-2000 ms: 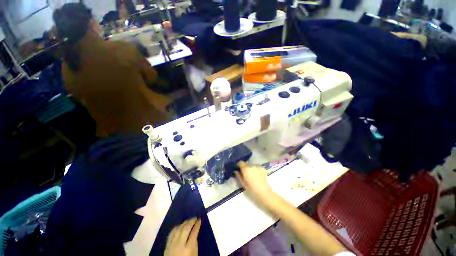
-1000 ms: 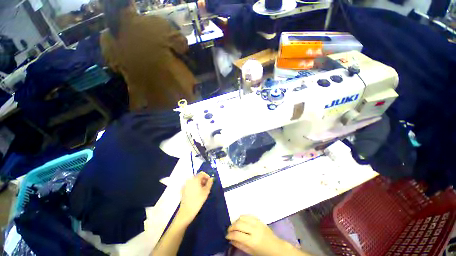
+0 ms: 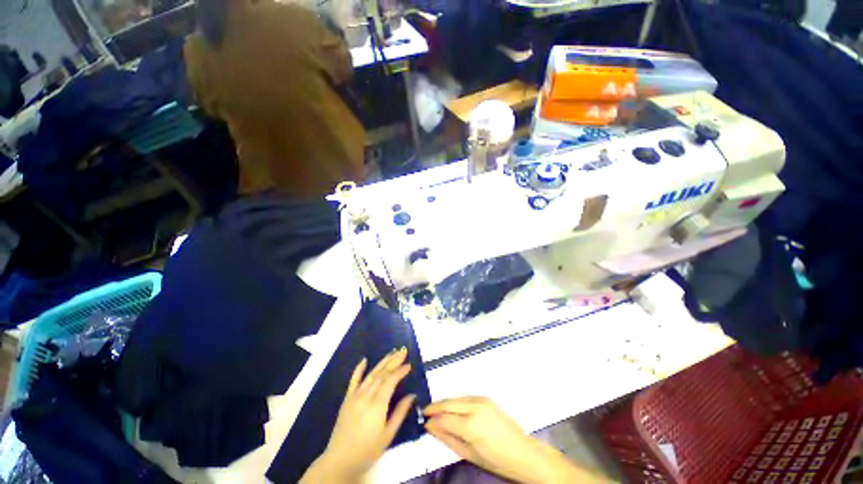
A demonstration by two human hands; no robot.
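Observation:
A dark navy cut piece (image 3: 326, 416) lies on the white table, its far end at the needle area of the white sewing machine (image 3: 492, 213). My left hand (image 3: 367, 416) lies flat on the piece with its fingers spread. My right hand (image 3: 478, 435) pinches the piece's right edge with thumb and forefinger, close beside my left fingertips. The presser foot (image 3: 405, 307) is small and hard to make out. A shiny plastic-wrapped dark item (image 3: 483, 285) lies under the machine arm.
A stack of dark cut pieces (image 3: 222, 321) is at left, beside a teal basket (image 3: 90, 317). A red basket (image 3: 729, 416) is at lower right. Orange-and-white boxes (image 3: 606, 90) stand behind the machine. A person in brown (image 3: 274, 95) is beyond.
My left hand has moved back from the needle area and flattened on the cloth. My right hand, earlier under the machine arm, is now at the piece's right edge. The view has shifted.

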